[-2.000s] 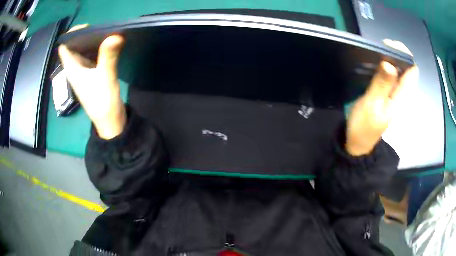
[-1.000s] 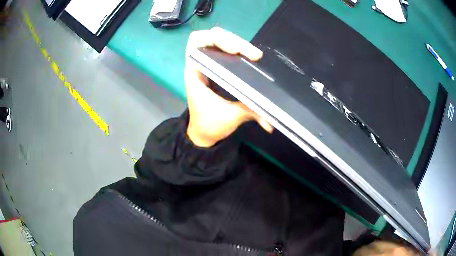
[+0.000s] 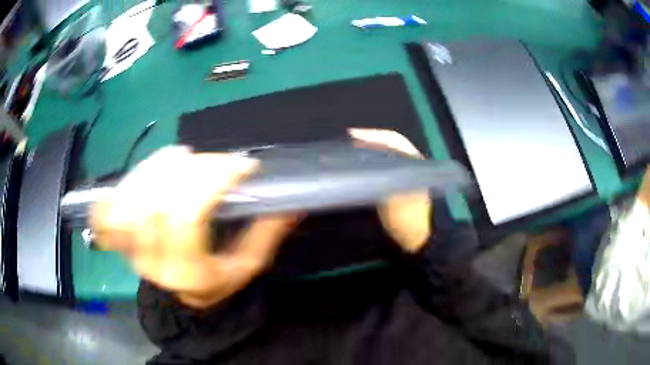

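Observation:
A closed grey laptop (image 3: 313, 182) is held edge-on and blurred above a black mat (image 3: 306, 107). My left hand (image 3: 185, 221) grips it at the left part, fingers over the top and thumb below. My right hand (image 3: 403, 192) holds it near its right part, with fingers on the upper face and the rest below the edge. The laptop's long silver edge faces me. Its underside and far side are hidden.
Another closed silver laptop (image 3: 517, 128) lies on a mat to the right; a narrow part of one (image 3: 44, 214) shows at left. Paper (image 3: 285, 32), a pen (image 3: 388, 21) and a small metallic part (image 3: 229, 70) lie on the green bench. A person's pale sleeve (image 3: 623, 271) is at right.
The laptop was tilted steeply down to the right and now lies nearly level, edge towards me. My right hand has come fully into view. The view has swung back over the bench.

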